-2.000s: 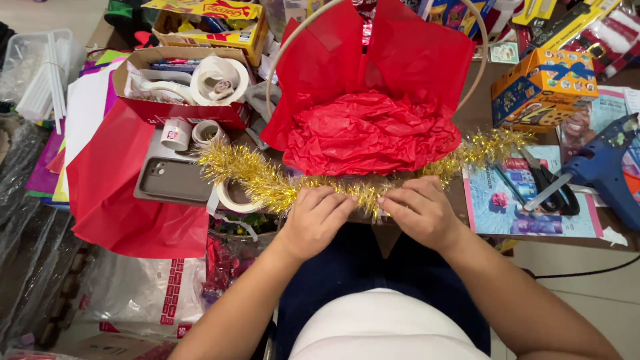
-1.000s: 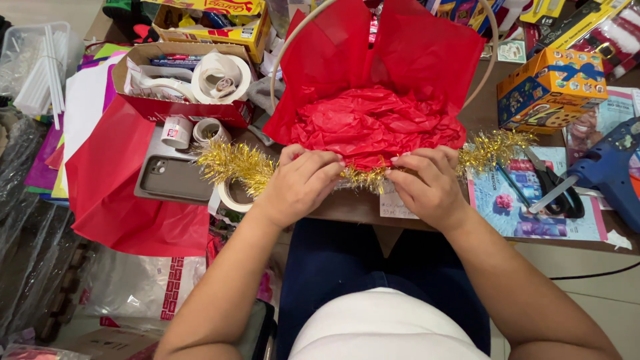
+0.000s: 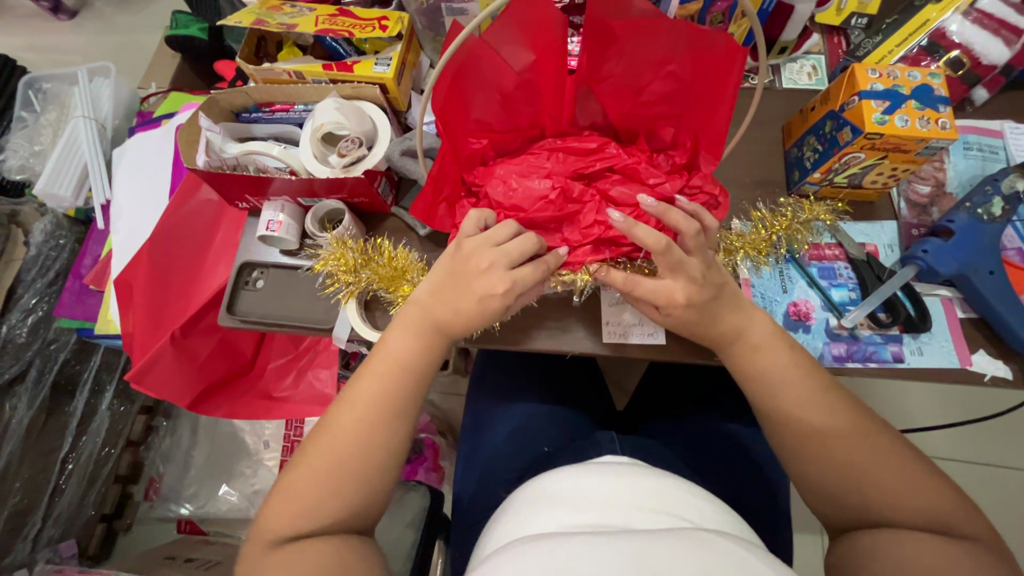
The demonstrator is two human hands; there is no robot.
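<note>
Crumpled red tissue paper (image 3: 560, 184) fills a basket whose thin arched handle (image 3: 756, 80) rises over upright red sheets (image 3: 664, 72). A gold tinsel garland (image 3: 372, 270) runs along the basket's near side, its ends sticking out left and right. My left hand (image 3: 492, 272) holds the garland against the front, fingertips bent over the red paper. With spread fingers resting on the paper, my right hand (image 3: 676, 268) has its thumb against the tinsel; whether it pinches the garland cannot be told. The basket's body is hidden behind paper, tinsel and hands.
Scissors (image 3: 884, 292) and a blue hot glue gun (image 3: 964, 240) lie at right, near an orange box (image 3: 868, 128). Left are a carton of tape rolls (image 3: 296, 188), a grey phone case (image 3: 280, 294) and red paper (image 3: 216, 320). A handwritten note (image 3: 632, 320) lies at the table's front edge.
My hands have moved up from the garland's lower edge onto the front of the red paper. The fingers of my right hand have spread out over it.
</note>
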